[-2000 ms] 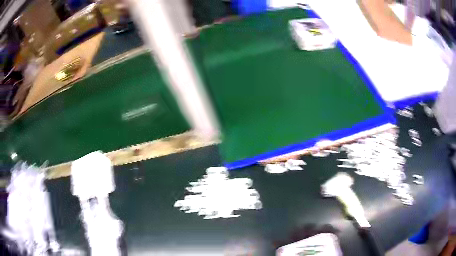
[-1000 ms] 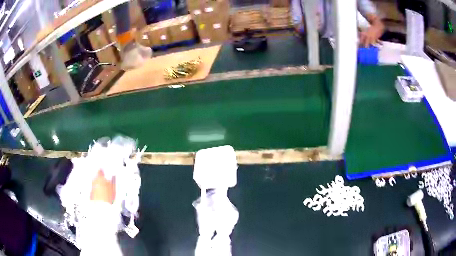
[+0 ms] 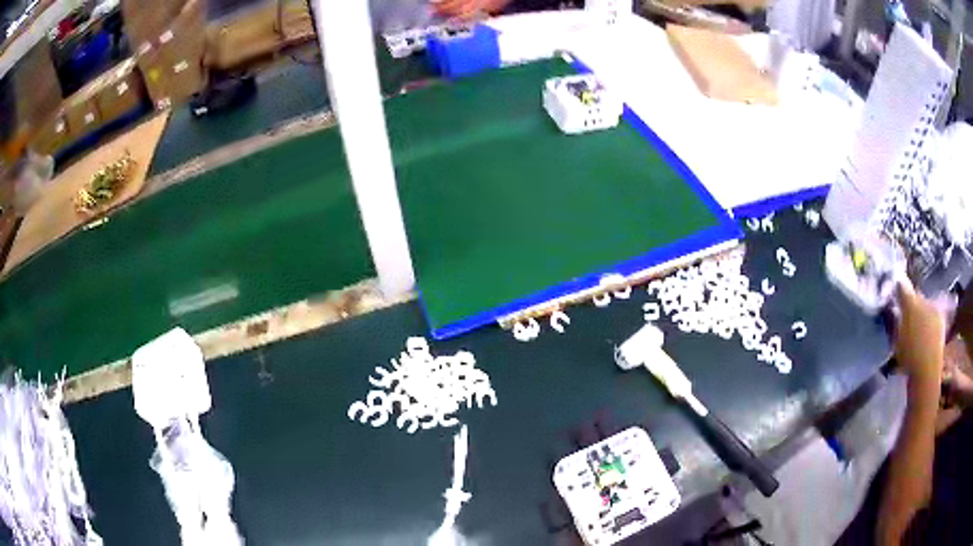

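Observation:
A white housing (image 3: 617, 485) with a green circuit board lies open side up on small black blocks near the bench's front edge. A white cord end (image 3: 458, 485) points up from the bottom edge, left of the housing; its lower part is cut off, so I cannot tell if it is held. A pile of white U-clips (image 3: 425, 386) lies behind the cord. A mallet (image 3: 694, 403) lies right of the housing, head away from me. Neither of my hands shows.
A second clip pile (image 3: 706, 299) is at right. A closed white unit (image 3: 171, 375) with bagged cord and a cord bundle (image 3: 37, 459) are at left. A white post (image 3: 368, 160) stands before the green belt (image 3: 245, 203). A co-worker's arm (image 3: 918, 373) reaches to another housing (image 3: 862, 269).
The view has swung back right. The hand seen in the cord bundle one second ago is out of view. A white cord end now shows beside the housing.

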